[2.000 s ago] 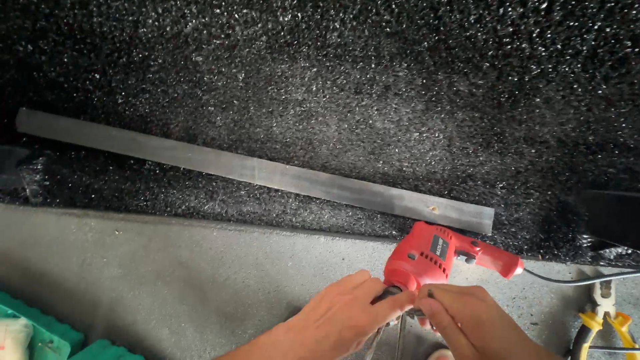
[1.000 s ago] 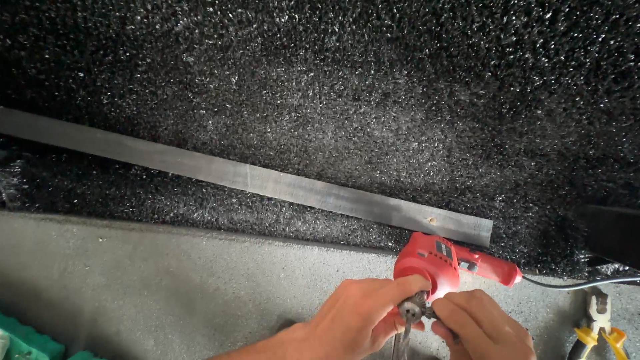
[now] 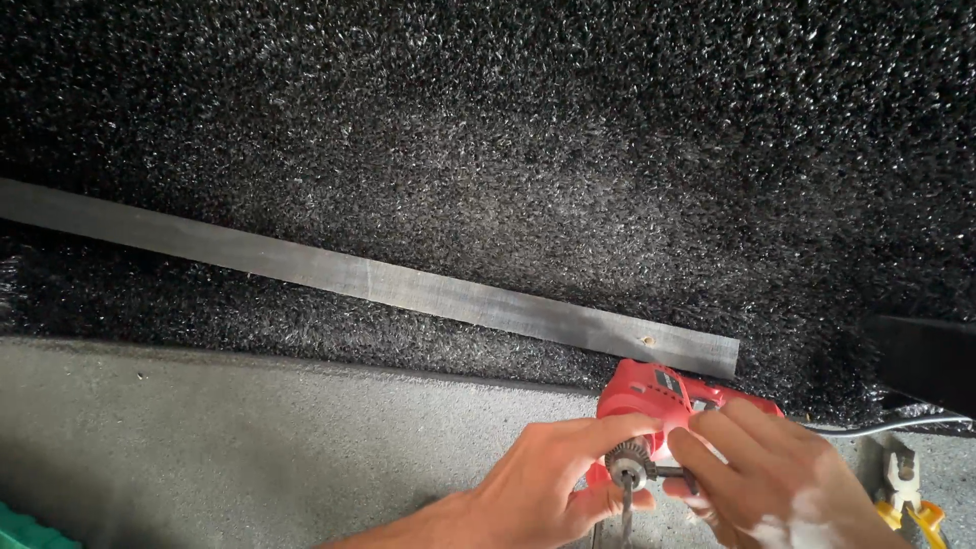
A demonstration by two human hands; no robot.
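A red corded electric drill lies at the lower right, its chuck facing me with a drill bit in it. My left hand grips around the chuck, thumb above and fingers below. My right hand holds a dark chuck key against the chuck's right side. Just beyond the drill, a long flat grey strip with a small hole near its right end rests on a black bristly mat.
Pliers with yellow handles lie on the concrete floor at the right. A grey cord runs off right from the drill. A green object shows at the lower left corner, and a dark object at the right edge.
The chuck has come into clearer view between my hands, its front turned toward me. My right hand has moved up over the key beside the drill's handle.
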